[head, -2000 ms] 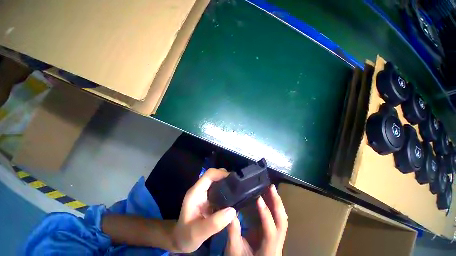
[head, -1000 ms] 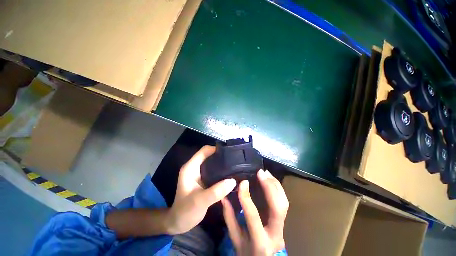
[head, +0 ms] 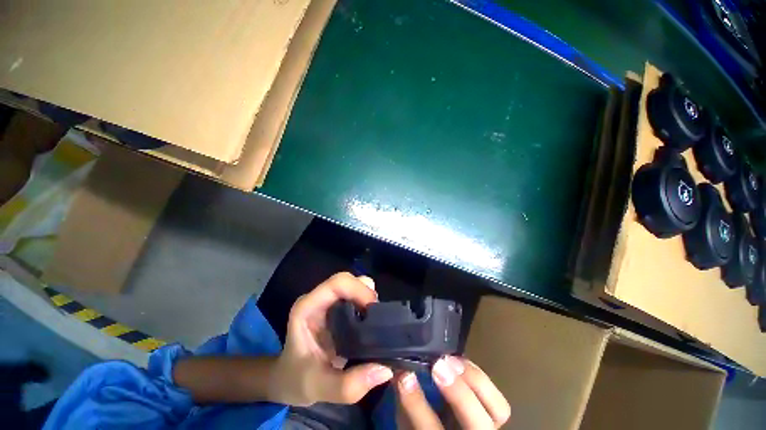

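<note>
A black round housing [head: 401,329] is held over the lap, just in front of the bench edge. It is seen from its side, with notches along its upper rim; its face is turned away from view. My left hand [head: 323,353] grips its left side, with the thumb below. My right hand [head: 449,395] touches its lower right edge with the fingertips and is cut off by the bottom edge of the picture. Whether a logo cap is under the fingers cannot be seen.
Several finished units [head: 668,195] with pale emblems stand on cardboard [head: 651,290] at right. Cardboard sheets [head: 151,76] lie at upper left on the green bench [head: 437,126]. An open carton [head: 655,382] is below right. Another carton [head: 105,222] and yellow-black tape [head: 101,322] are at left.
The housing has been turned in my hands, so its notched rim now faces up and the block is no longer seen facing me. It has moved slightly down from one second ago.
</note>
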